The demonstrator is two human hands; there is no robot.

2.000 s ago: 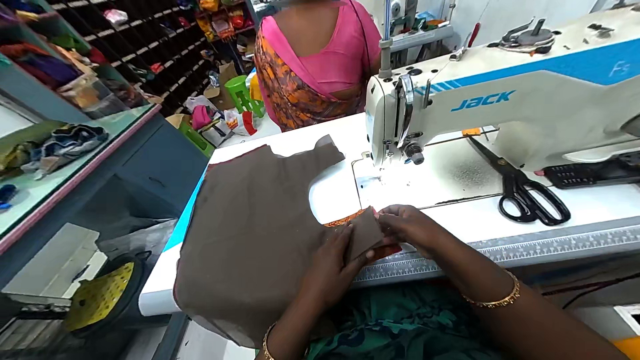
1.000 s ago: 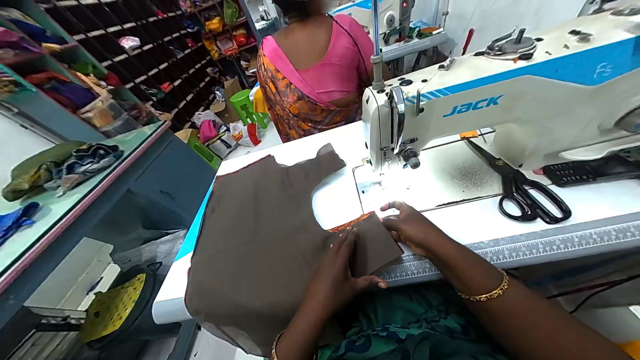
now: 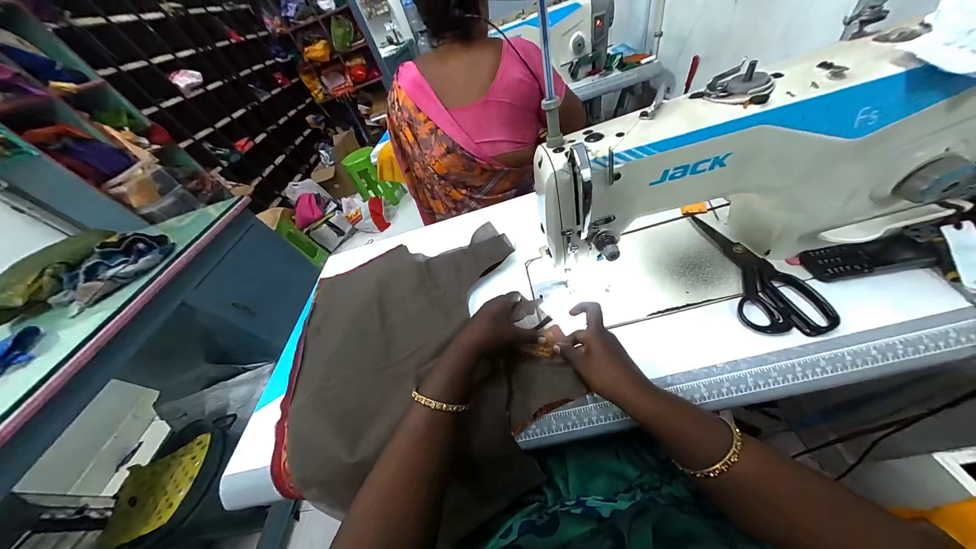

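Note:
A dark brown fabric piece [image 3: 374, 335] with red-orange edging lies over the left part of the sewing table and hangs past its front edge. Near its right side, my left hand [image 3: 503, 328] pinches the cloth with fingers bent. My right hand [image 3: 598, 351] grips the cloth's orange-patterned edge between thumb and fingers, close beside the left. Both hands are just in front of the lit needle area of a white and blue Jack sewing machine [image 3: 686, 152]. Black-handled scissors [image 3: 762, 282] lie on the machine bed to the right.
A measuring tape strip [image 3: 808, 358] runs along the table's front edge. Beyond the table a person [image 3: 473, 114] sits with their back to me. A black tool-like object [image 3: 869, 255] is right of the scissors. At left stand a green-topped counter [image 3: 114, 282] with cloths and shelves [image 3: 191, 69].
My left hand has moved forward from resting flat on the fabric to pinching its edge near the needle area. The fabric's right part has shifted and folded under my hands.

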